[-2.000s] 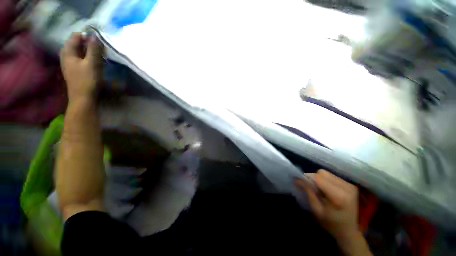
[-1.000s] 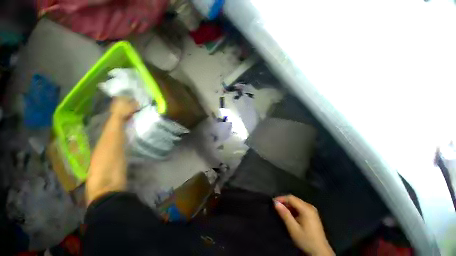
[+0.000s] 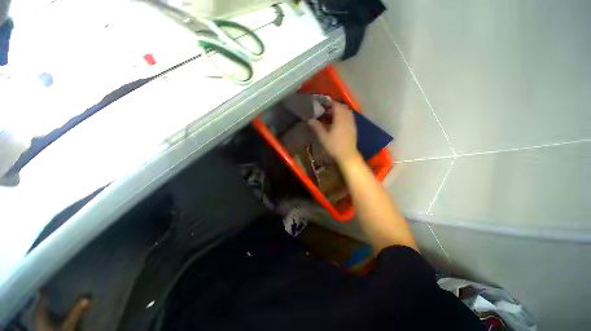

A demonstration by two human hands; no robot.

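My right hand (image 3: pixel 338 132) reaches down into a red-orange crate (image 3: pixel 291 165) below the table's edge. Its fingertips are closed on a grey-white cloth piece (image 3: pixel 303 106). A flat dark blue piece (image 3: pixel 374 137) lies over the crate's far side, partly behind the hand. Brownish and grey scraps show inside the crate. My left hand (image 3: pixel 61 317) is at the bottom left, dark and cut off by the picture's edge. Its visible fingers are apart with nothing seen between them.
The white machine table (image 3: pixel 139 145) crosses the upper left, its grey edge beside the crate. Green-and-white-handled scissors (image 3: pixel 241 50) lie on it near the corner, with dark cloth (image 3: pixel 350 19) at its end. A pale tiled floor or wall is at right. A plastic bag (image 3: pixel 496 304) is at the bottom right.
The view has swung from the green basket at left to the red-orange crate at right. My left hand has left the basket's pale cloth pieces. My right hand has moved into the crate.
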